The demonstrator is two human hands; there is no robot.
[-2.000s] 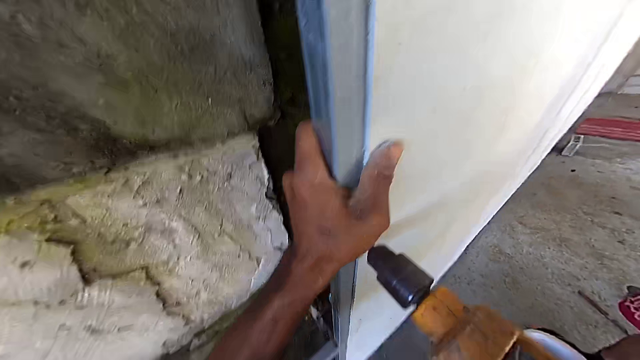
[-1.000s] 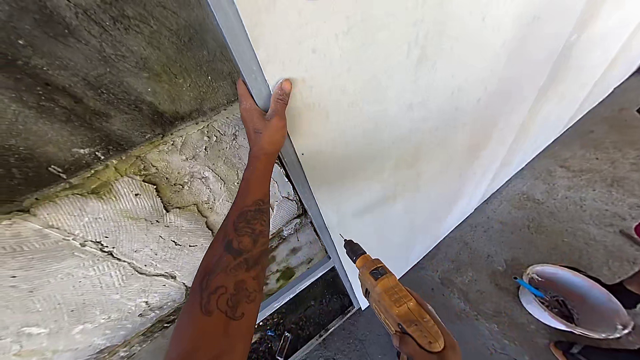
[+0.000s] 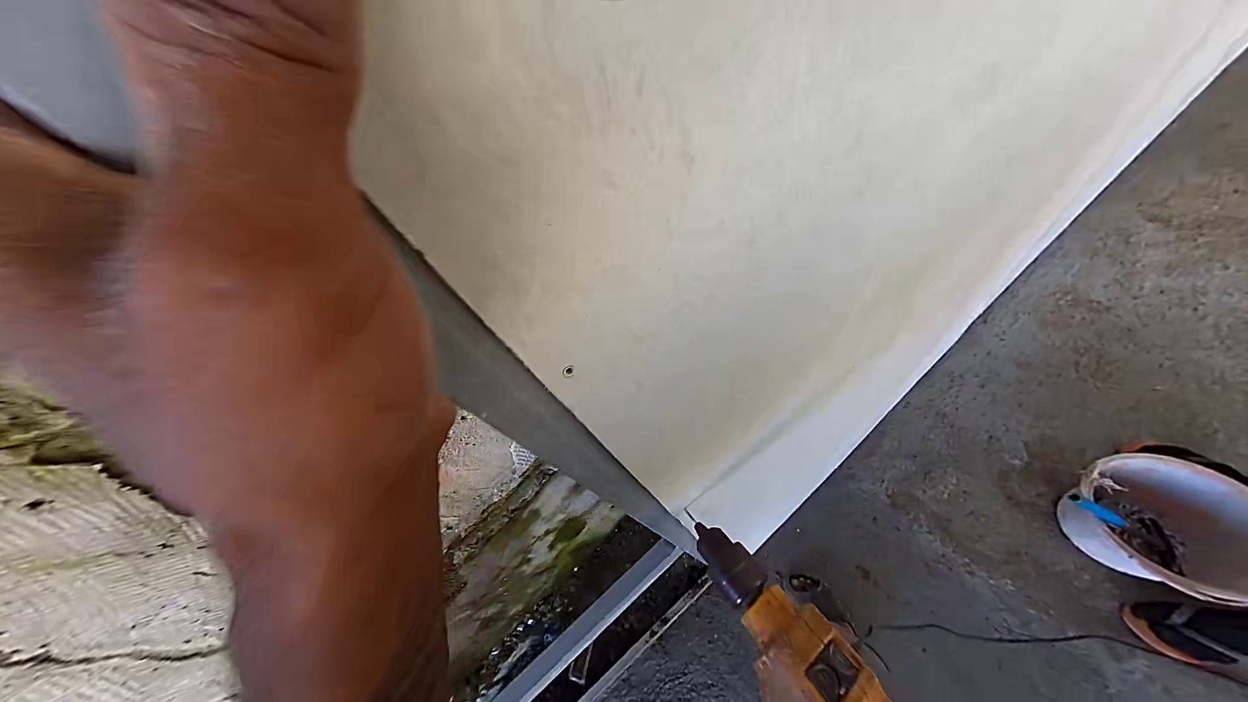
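Observation:
My left hand point(image 3: 244, 107) looms large and blurred at the upper left, over the edge of a pale wall panel point(image 3: 741, 195) and its grey metal stud point(image 3: 526, 409); its fingers cannot be made out. An orange power drill point(image 3: 804, 648) comes in from the bottom, its thin bit at the panel's lower corner, pointing up and left. Whether the bit touches the panel cannot be told. My right hand is out of view. A small screw or hole point(image 3: 568, 370) shows in the panel near the stud.
A metal floor track point(image 3: 595, 624) runs below the corner. Rough, mossy masonry point(image 3: 107, 565) lies at the left. On the concrete floor point(image 3: 985, 468) at the right are a pale basin point(image 3: 1204, 526) with a blue-handled item, a dark cord point(image 3: 1014, 639) and a sandal point(image 3: 1189, 629).
The drill bit has moved to the panel's lower corner. My left hand and forearm now fill much more of the left side. The view has shifted strongly.

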